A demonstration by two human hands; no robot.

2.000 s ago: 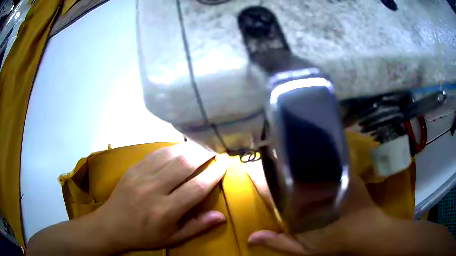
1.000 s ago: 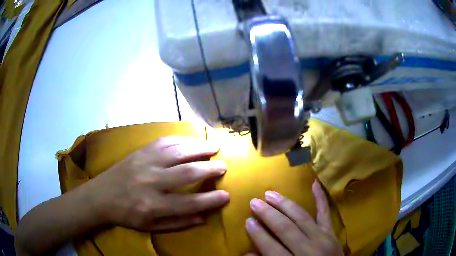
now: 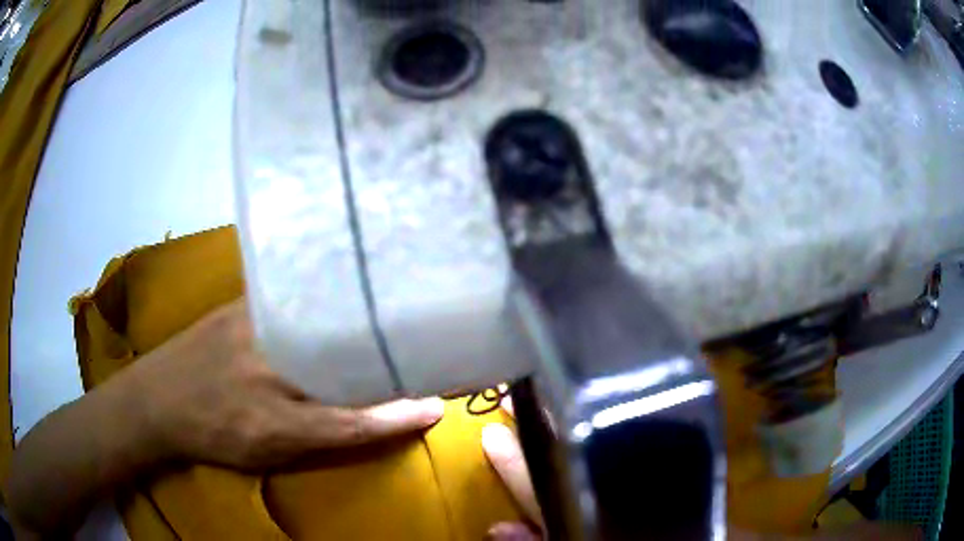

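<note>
The mustard-yellow garment panel [image 3: 349, 491] lies on the white table under the sewing machine head [image 3: 444, 232], which looms large and hides the needle area. My left hand [image 3: 254, 407] lies on the cloth at the left, its fingers stretched toward the needle area and partly behind the machine head. My right hand [image 3: 513, 465] shows only as fingertips on the cloth, mostly hidden behind the chrome guard [image 3: 645, 423]. A small dark thread loop [image 3: 486, 400] shows just below the machine head.
The thread tension assembly [image 3: 798, 365] is on the machine's right. Long yellow lengths [image 3: 32, 127] hang at the left of the white table [image 3: 137, 159]. A green plastic basket [image 3: 918, 465] stands at lower right.
The view has moved closer to the machine head, which covers more of the cloth and hands. The right hand, spread flat on the cloth one second ago, is now mostly hidden behind the chrome guard.
</note>
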